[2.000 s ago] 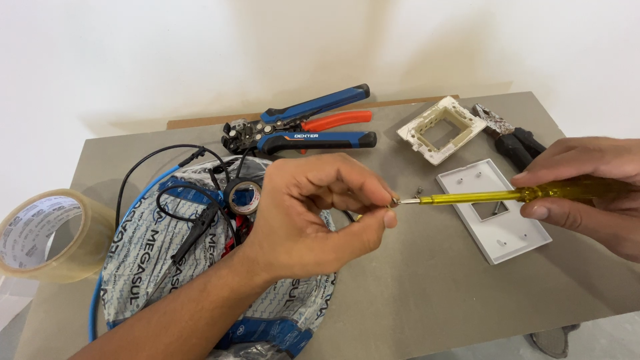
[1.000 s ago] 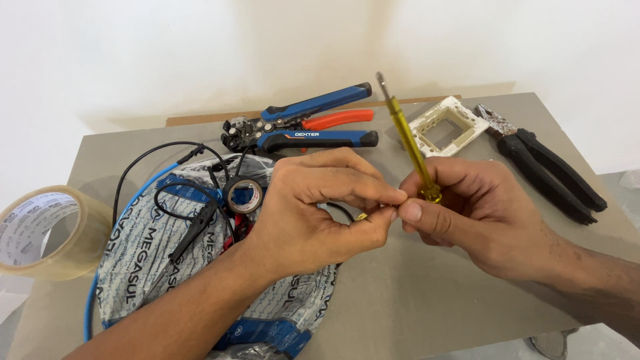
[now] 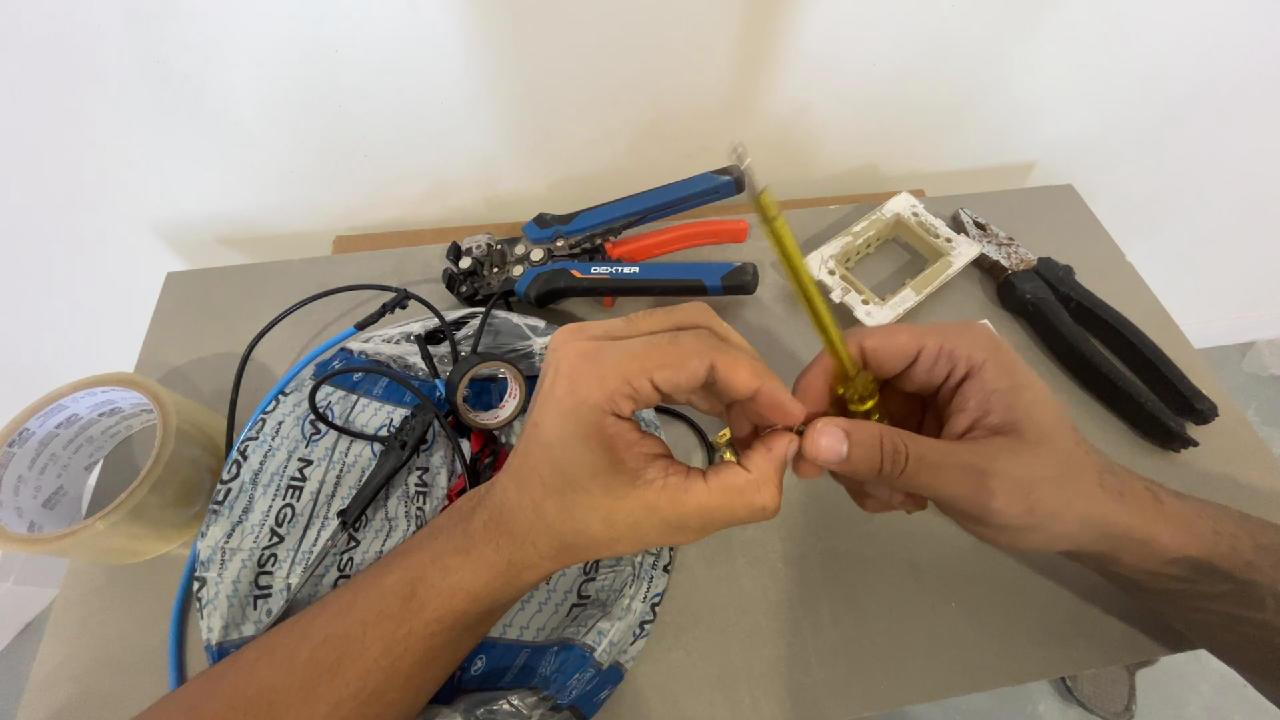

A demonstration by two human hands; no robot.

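My left hand (image 3: 660, 430) pinches a tiny dark piece (image 3: 798, 429) between thumb and forefinger; what it is cannot be made out. The fingertips of my right hand (image 3: 930, 430) meet the same piece from the other side. In my right hand a screwdriver with a yellow transparent handle (image 3: 810, 290) is tucked, its blurred tip pointing up and away. A small brass-coloured part (image 3: 725, 446) shows beneath the fingers of my left hand, close to the end of a black wire (image 3: 690, 416). My right hand hides most of the white cover plate.
Wire strippers (image 3: 640, 282) with blue and red handles lie at the back, beside a cream wall-box frame (image 3: 832, 270). Black-handled pliers (image 3: 1100, 340) are at right. A plastic-wrapped cable coil (image 3: 380, 540), a black tape roll (image 3: 487, 391) and clear packing tape (image 3: 170, 480) occupy the left.
The screwdriver, earlier level with its tip at my left fingers, now points upward in my right hand. My right hand has come in to meet my left fingertips.
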